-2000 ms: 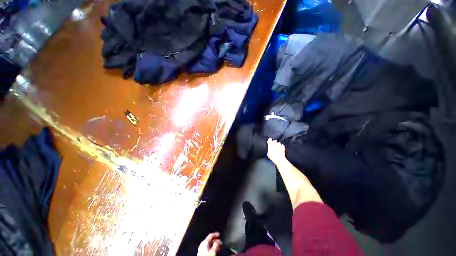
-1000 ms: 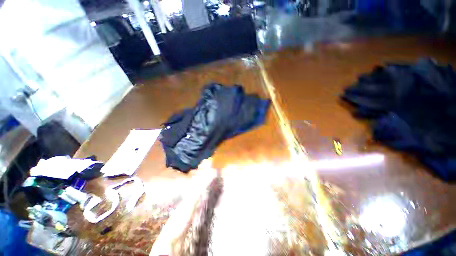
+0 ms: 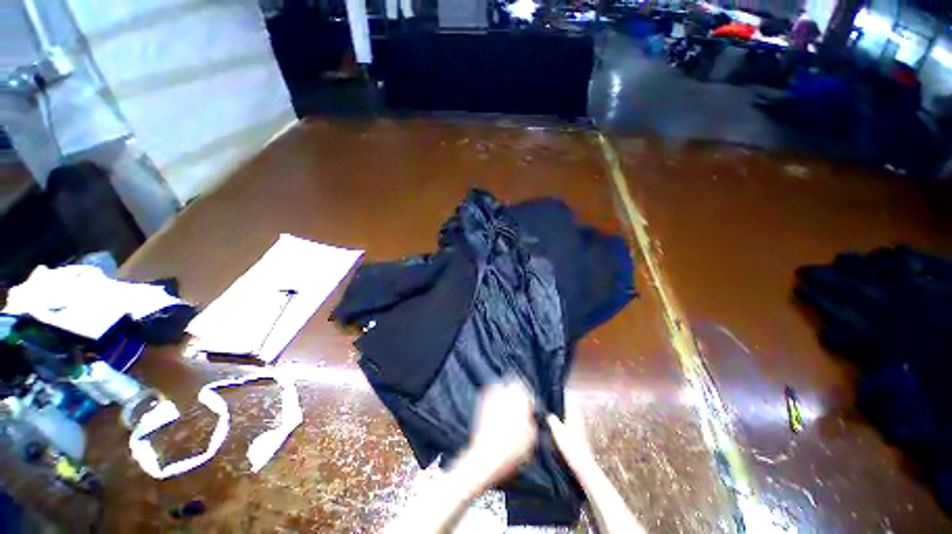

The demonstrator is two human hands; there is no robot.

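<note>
A black jacket lies at the middle of the brown table, its shiny wrinkled lining facing up. Its lower part reaches the near edge of the picture. My left hand is on the lining, fingers closed and blurred, pinching the cloth. My right hand is close beside it on the right edge of the lining; its fingertips meet the cloth, but its grip is unclear. Under and behind the jacket, more dark navy cloth shows at the right.
Glossy brown table with a pale joint line. White paper with a thin dark stick and looped white tape lie left. Small clutter stands far left. A yellow-black cutter and a dark garment heap lie right.
The view has swung left from the floor pile to the table. My hands, out of sight one second ago, are now on a black jacket spread over the dark cloth at the centre.
</note>
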